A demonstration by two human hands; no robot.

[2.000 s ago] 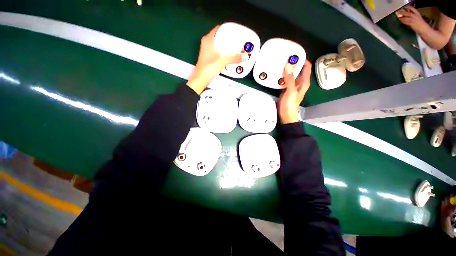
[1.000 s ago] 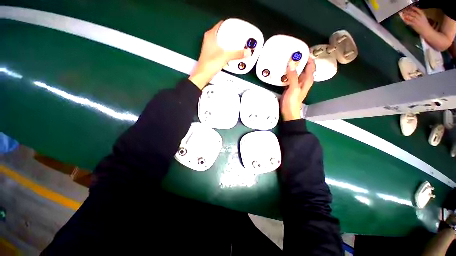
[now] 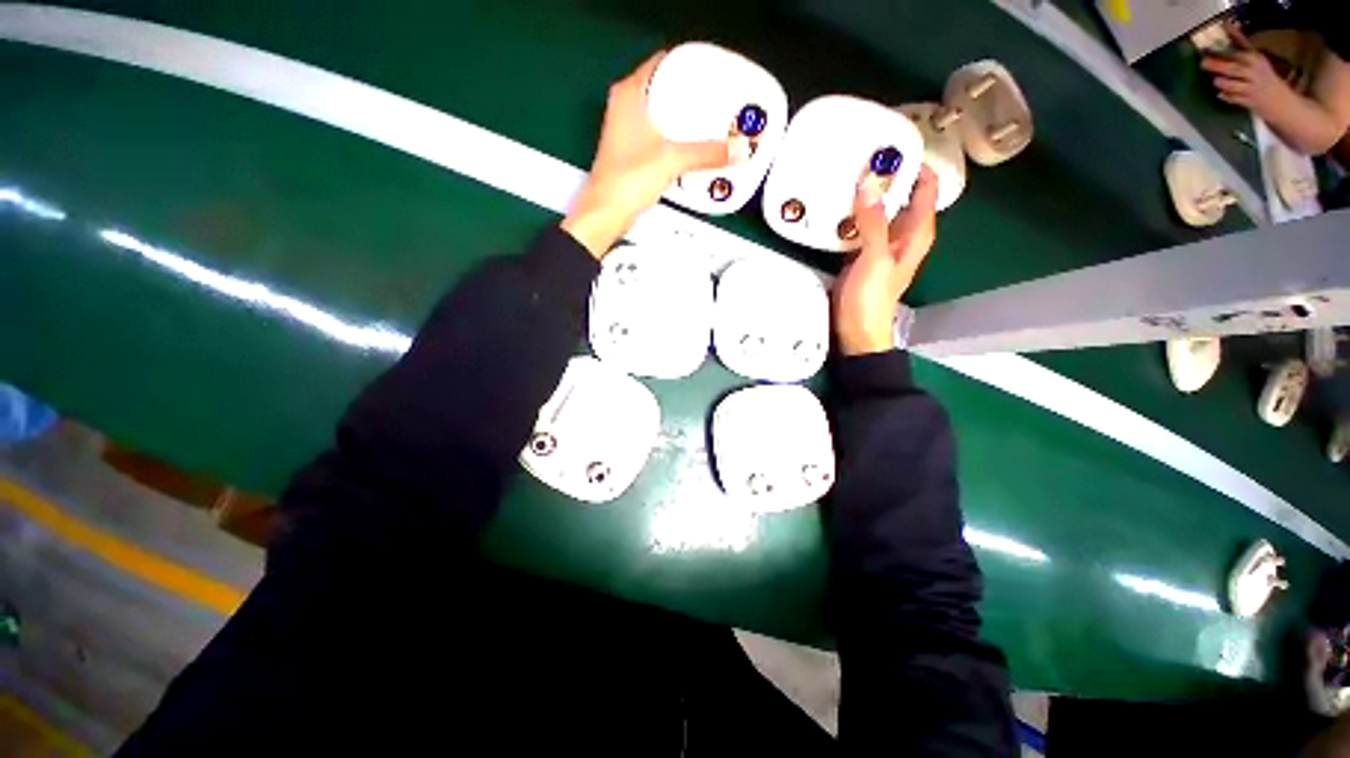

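Observation:
My left hand holds a white plug-in unit by its left side, thumb on the face by the small round display, which glows blue. My right hand holds a second white unit from its lower right, thumb just below its blue-lit display. The two held units are side by side, nearly touching. Reddish-brown round spots show on both faces. Below my hands, several white units lie on the green worktop, one at the upper left, others at the upper right, lower left and lower right.
A pale rail edges the belt. Two units with pins up, one of them here, lie beyond my right hand. A grey post stands at the right. More units lie beyond it. Another person's hand is at the upper right.
The pin-up units on the belt have shifted left and up, one now partly behind the unit in my right hand. Both held units have moved slightly up and right.

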